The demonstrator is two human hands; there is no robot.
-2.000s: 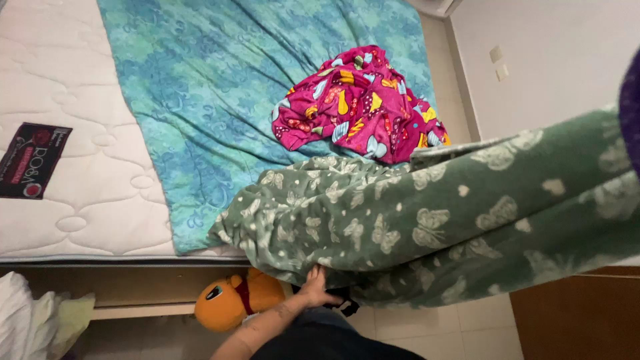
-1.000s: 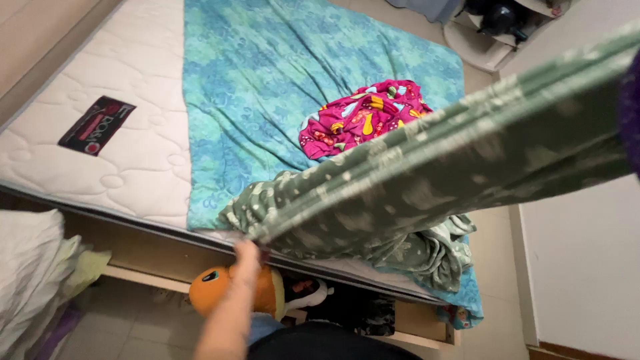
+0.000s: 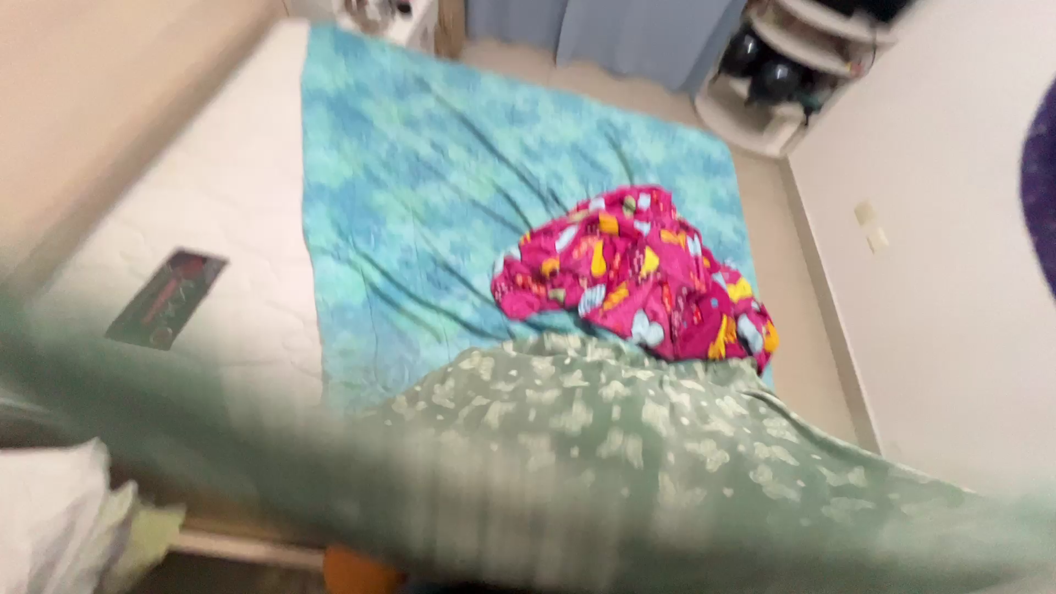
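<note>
A green blanket with pale butterflies [image 3: 610,445] stretches across the lower part of the view, its near edge blurred and running from the left side to the right side. Its far part lies on the bed beside a crumpled pink patterned cloth [image 3: 635,272]. Under both is a blue-green sheet [image 3: 412,165] spread over part of a white mattress [image 3: 231,190]. Neither my left hand nor my right hand is visible; the view does not show what they hold. A purple fabric edge [image 3: 1041,190] shows at the far right.
White cloth [image 3: 49,511] and an orange plush toy [image 3: 359,569] are at the lower left, beside the bed. A rounded shelf [image 3: 742,115] with dark objects stands at the back right near the wall [image 3: 932,272]. A blue-gray curtain [image 3: 602,37] hangs behind the bed.
The green blanket, bunched into a long band before, is now spread wide across the near side. The hand seen at its edge earlier is out of view.
</note>
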